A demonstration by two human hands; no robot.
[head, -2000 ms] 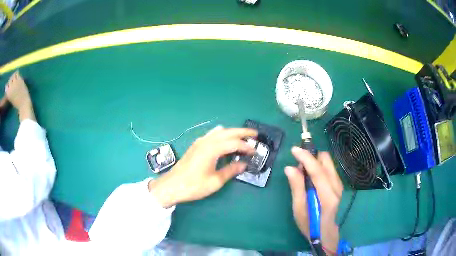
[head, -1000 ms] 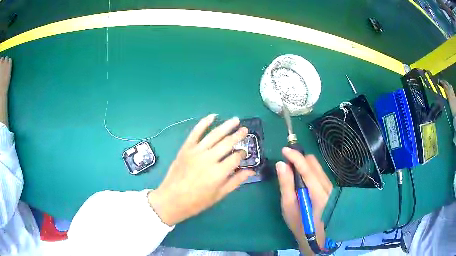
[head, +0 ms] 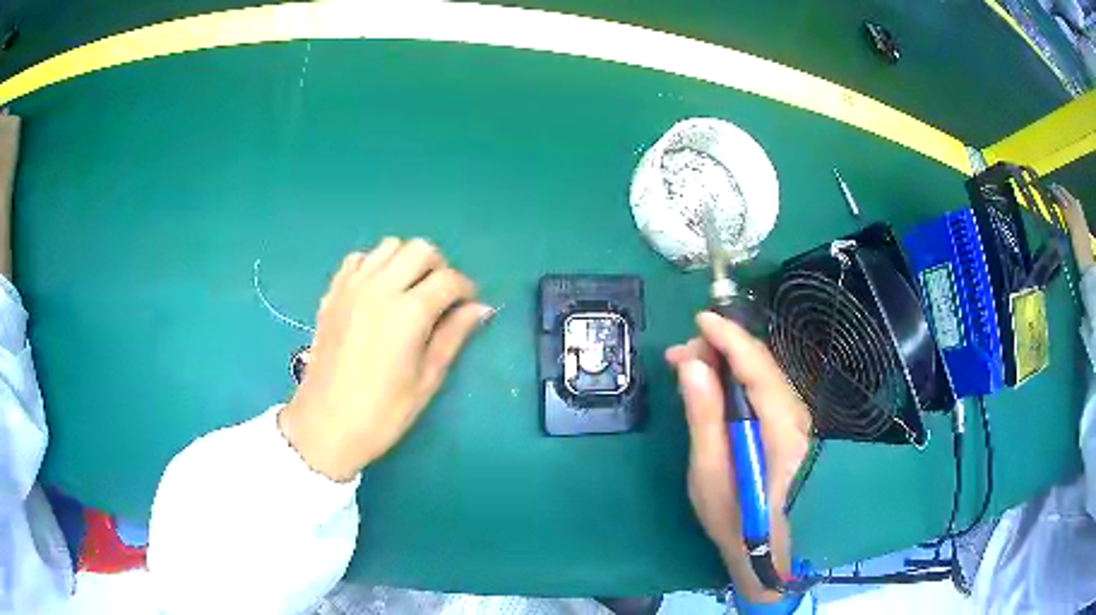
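Note:
A smartwatch housing [head: 596, 353] with a silvery rim sits in the black fixture [head: 589, 418]. My right hand [head: 745, 445] holds the soldering iron [head: 748, 475] by its grip, with the tip in the whitish tip-cleaning pot [head: 755, 180]. My left hand [head: 385, 348] is left of the fixture, fingers curled, over the solder wire [head: 274, 309]; a short wire end shows at its fingertips. A second watch housing [head: 299, 365] is mostly hidden behind my left hand.
Right of the pot stand the black fume fan [head: 838, 348] and the blue soldering station [head: 955, 300]. A thin metal rod [head: 847, 192] lies behind the fan. A yellow-edged belt runs along the back, with a dark unit [head: 882, 42]. Other people's sleeves show at both sides.
My left hand has left the housing in the fixture and moved left to the solder wire, covering the second housing. The fixture now lies straight. My right hand still holds the iron at the pot.

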